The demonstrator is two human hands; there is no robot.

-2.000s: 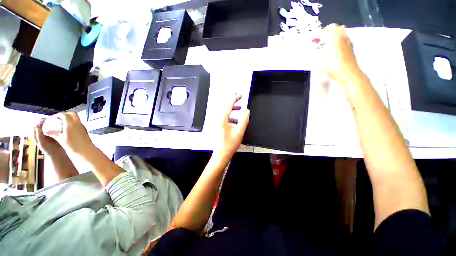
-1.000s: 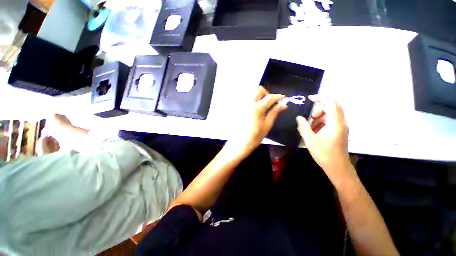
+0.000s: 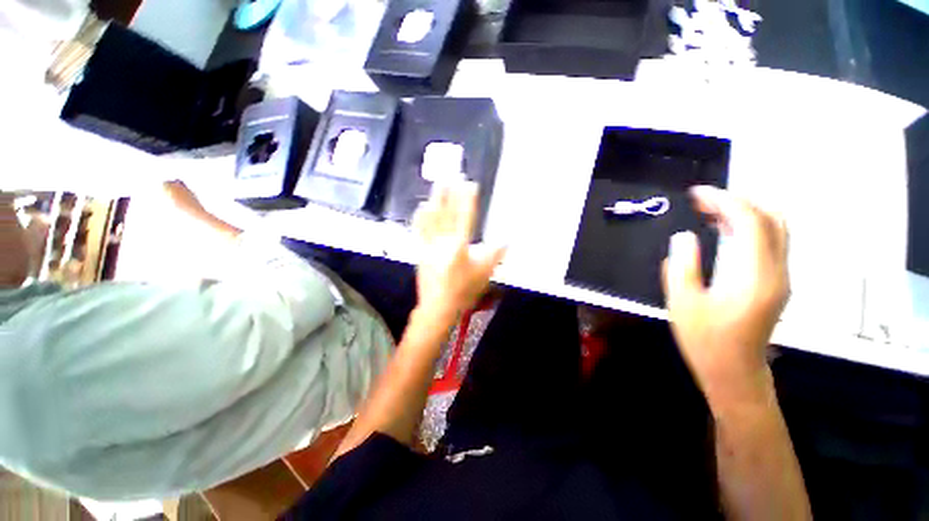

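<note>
An open black box base (image 3: 632,259) lies near the table's front edge. A white charging cable (image 3: 639,208) lies inside it. My right hand (image 3: 735,275) is at the base's right side, thumb and fingers apart, holding nothing. My left hand (image 3: 450,244) is over the lower front of a black packed box (image 3: 413,187) with a white device showing; its fingers are apart. Whether its fingertips touch the box I cannot tell.
More black boxes stand left, one with a white device (image 3: 347,149), one with a dark cut-out (image 3: 262,150). Another packed box (image 3: 415,27), an open black box (image 3: 570,63) and a white cable pile (image 3: 713,36) are behind. A neighbour's green-grey sleeve (image 3: 204,356) is at left.
The cable left my fingers and now lies in the base. My left hand moved left to the packed box. My right hand opened beside the base. The view has shifted.
</note>
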